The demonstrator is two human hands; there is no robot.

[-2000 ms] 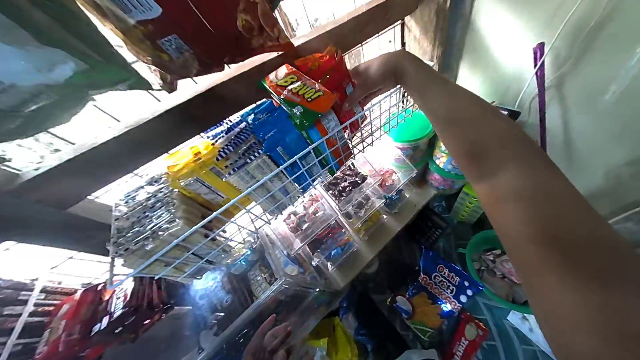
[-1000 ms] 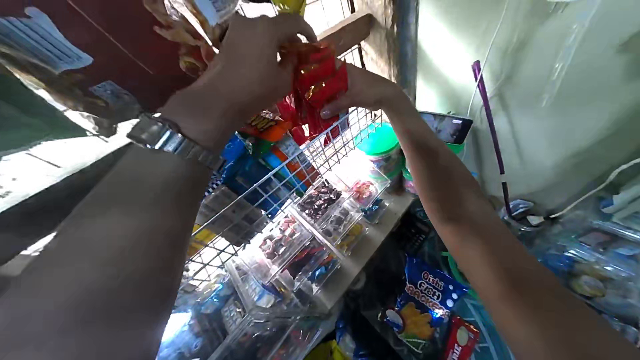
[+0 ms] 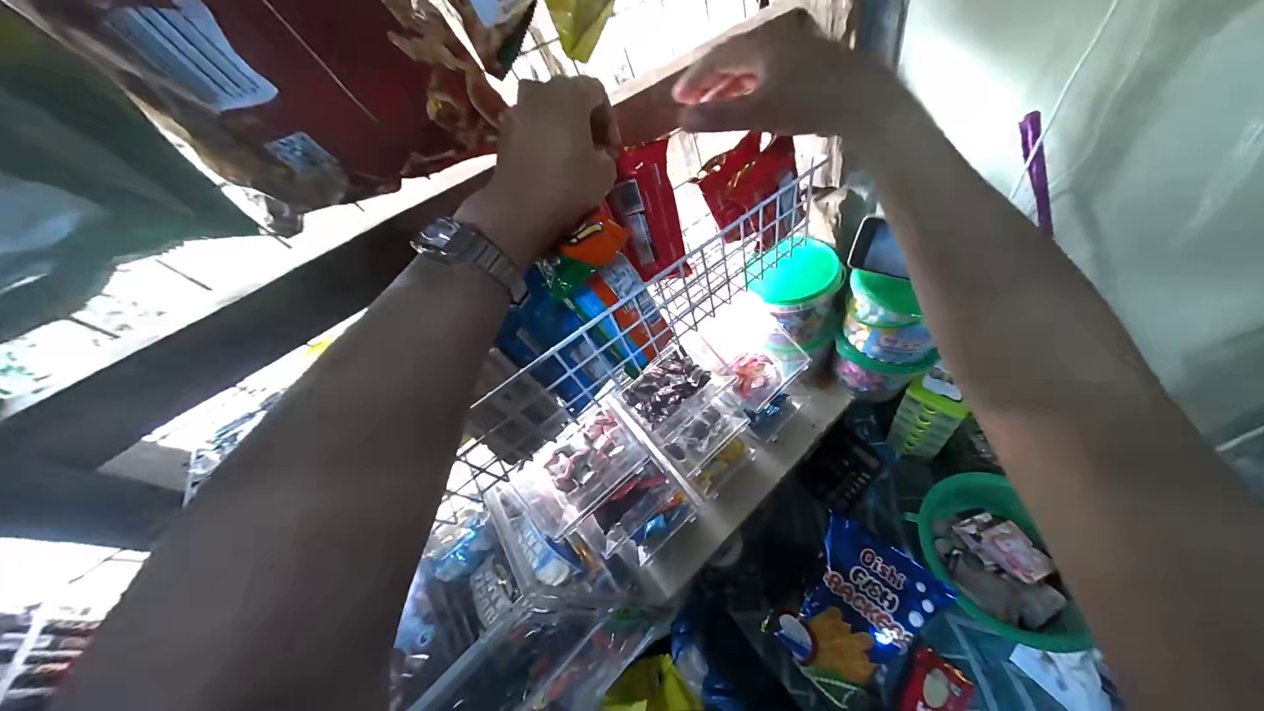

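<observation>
My left hand [image 3: 558, 148], with a metal wristwatch [image 3: 464, 252] at its wrist, is curled at the top of a red packet [image 3: 647, 207]; its fingertips are hidden, so its hold is unclear. My right hand [image 3: 760, 84] is raised beside the wooden beam, its fingers bent and apart, with nothing visible in them. Below it, more red packets [image 3: 755, 188] stand in the white wire basket [image 3: 691, 286]. An orange and green packet [image 3: 588, 247] and blue packets [image 3: 553, 331] are lower left in the basket.
Large hanging bags [image 3: 326, 89] fill the upper left. Clear candy bins [image 3: 652, 444] stand before the basket. Green-lidded tubs [image 3: 800, 272], a phone [image 3: 879, 247], a green basket with banknotes [image 3: 973, 484] and a blue snack bag [image 3: 869, 592] are to the right.
My hands were together on a red packet one second ago; now they are apart, my right hand raised to the right. Red packets now show upright in the basket.
</observation>
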